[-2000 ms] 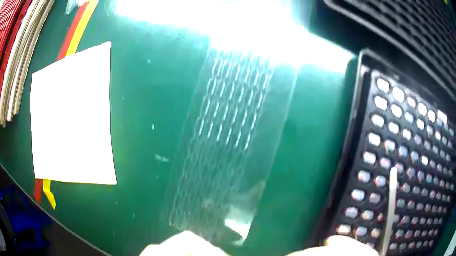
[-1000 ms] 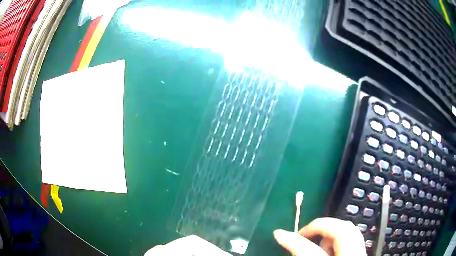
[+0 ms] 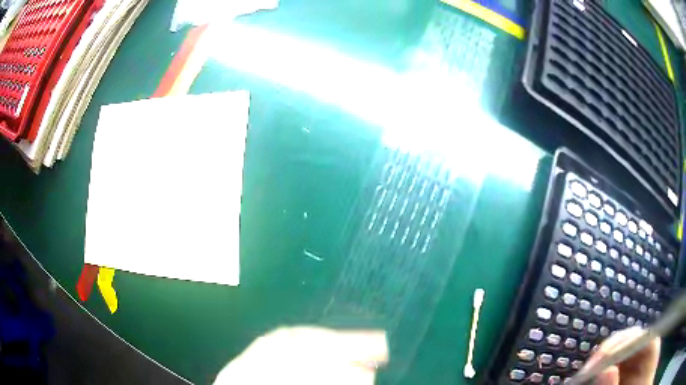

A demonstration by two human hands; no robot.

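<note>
My left hand (image 3: 305,359) is at the bottom edge, cut off and blurred, over the lower end of the clear sheet. Whether it holds anything cannot be told. My right hand (image 3: 632,362) is at the bottom right over the filled black tray, partly cut off, with its fingers on the blurred grey tweezers (image 3: 656,334). The clear sheet with rows of small oval outlines (image 3: 410,199) lies on the green mat under strong glare. The filled black tray (image 3: 558,271) shows silvery ovals in its pockets. A cotton swab (image 3: 474,332) lies on the mat between sheet and tray.
A white paper sheet (image 3: 167,188) lies at left over red and yellow tape. Red trays (image 3: 34,56) and pale boards (image 3: 90,71) are stacked at upper left. A second black tray (image 3: 609,83) is at upper right. A clear plastic piece (image 3: 218,9) is at the top edge.
The cotton swab, in my right hand a second ago, now lies on the mat. The tweezers have left their place on the tray and are in my right hand. The view has shifted.
</note>
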